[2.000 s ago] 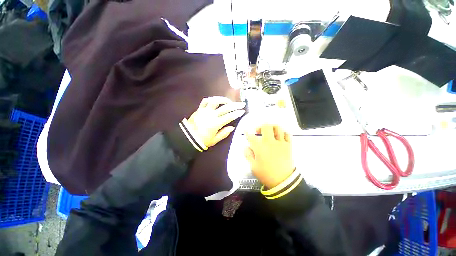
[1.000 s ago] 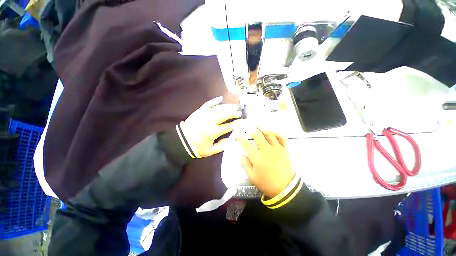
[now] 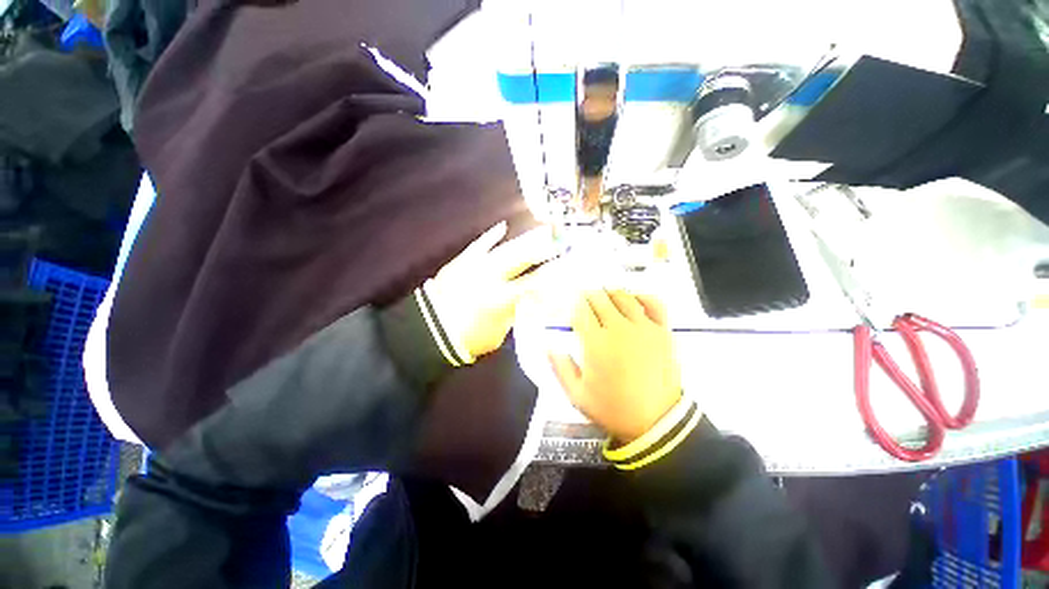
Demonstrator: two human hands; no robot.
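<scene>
A large dark maroon garment panel (image 3: 311, 219) covers the table left of the needle, with a white strip (image 3: 500, 489) along its lower right edge. My left hand (image 3: 477, 293) lies flat on the panel's right edge, fingers pointing at the presser foot (image 3: 569, 213). My right hand (image 3: 621, 362) rests palm down on the white table (image 3: 748, 380), right of the edge, fingers bent. Glare hides whether its fingertips touch the strip. The white sewing machine head (image 3: 661, 86) with a blue stripe stands behind the hands.
A black smartphone (image 3: 744, 251) lies right of the needle. Red-handled scissors (image 3: 917, 385) lie farther right. Dark fabric strips (image 3: 880, 121) drape by the machine head. A printed ruler (image 3: 569, 450) runs along the front edge. Blue crates stand at left (image 3: 58, 403) and lower right (image 3: 978, 524).
The panel's lower right corner has changed shape and now hangs in a point with the white strip along it. The phone, scissors and machine head appear shifted slightly right and down in view.
</scene>
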